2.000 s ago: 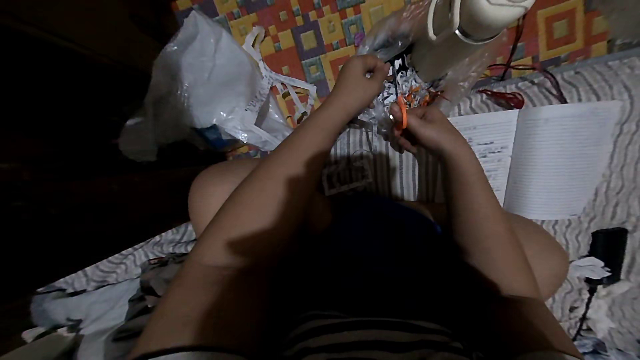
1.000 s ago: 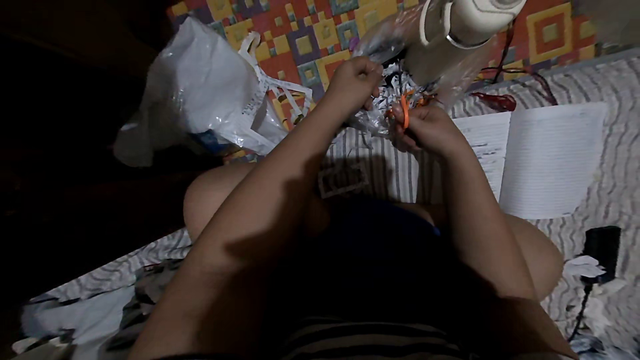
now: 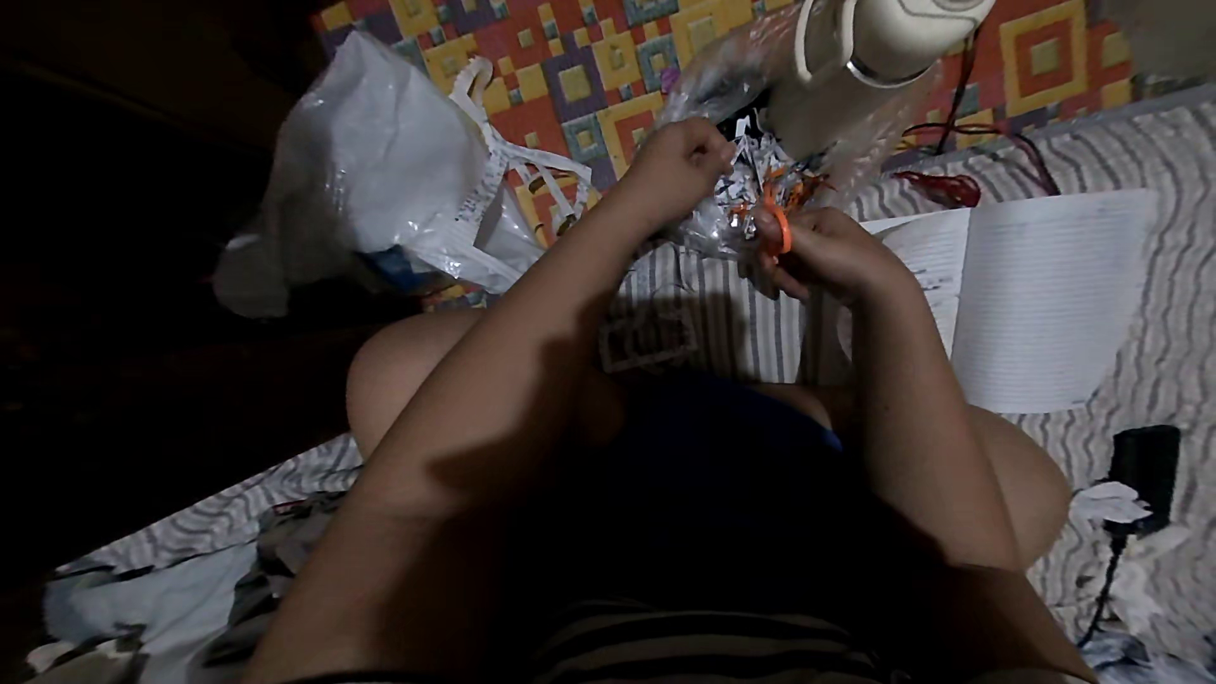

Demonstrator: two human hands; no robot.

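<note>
Orange-handled scissors (image 3: 779,228) are held in my right hand (image 3: 831,249), with the handle loop around the fingers; the blades point up over a pile of small white and orange scraps (image 3: 760,171). My left hand (image 3: 676,171) is curled at the left side of that pile, its fingertips pinched together; whether something thin is between them cannot be told. The scraps lie in a clear plastic bag (image 3: 708,228), whose film spreads up behind both hands. A cream-coloured flask (image 3: 883,43) with a handle stands just beyond the scraps.
A white plastic bag (image 3: 380,142) with handles lies at left on the patterned mat (image 3: 575,81). An open lined notebook (image 3: 1050,294) rests on the striped sheet (image 3: 1178,275) at right, near dark red cords (image 3: 940,190). A black device with a cable (image 3: 1145,465) lies lower right, and cloth (image 3: 157,598) lower left.
Both hands stay over the scraps. A dark, narrow thing seen above the left hand two seconds ago no longer shows plainly there. The orange handle has turned slightly in my right hand.
</note>
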